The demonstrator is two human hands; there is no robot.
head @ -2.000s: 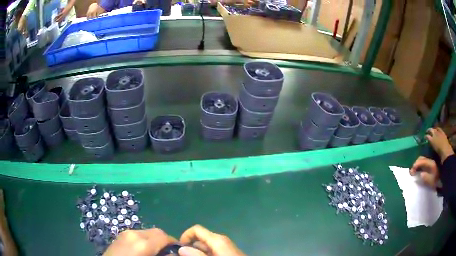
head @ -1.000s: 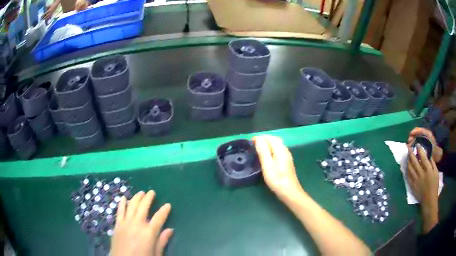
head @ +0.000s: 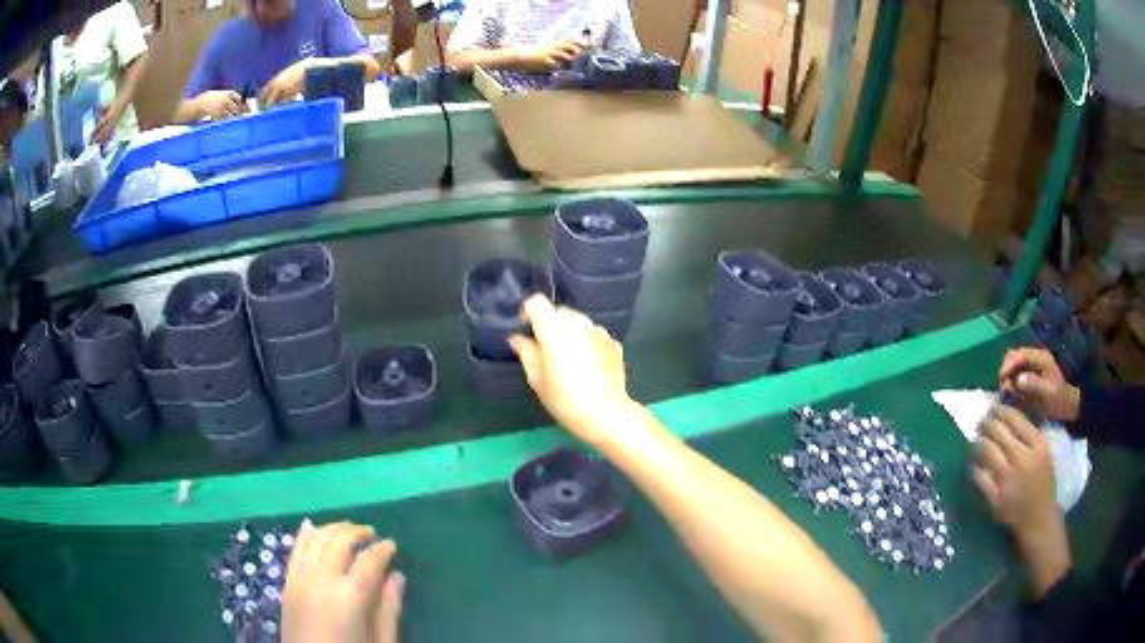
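Observation:
A dark grey housing stands open side up on the green bench in front of me, with no hand on it. My right hand is stretched over the green edge. It pinches the right wall of the upper housing in a short stack, fingertips at the rim and thumb outside. My left hand is at the right side of the left insert pile, fingers bent and palm down. Its fingertips cover part of the pile; whether they hold an insert is hidden.
Stacked housings stand left beyond the green edge, others right. The right insert pile lies near a neighbour's hands and white sheet. A blue bin and cardboard lie beyond; people work opposite.
My right hand has let go of the housing on the bench and moved forward and left to the short stack. My left hand remains by the left pile. The camera view has shifted.

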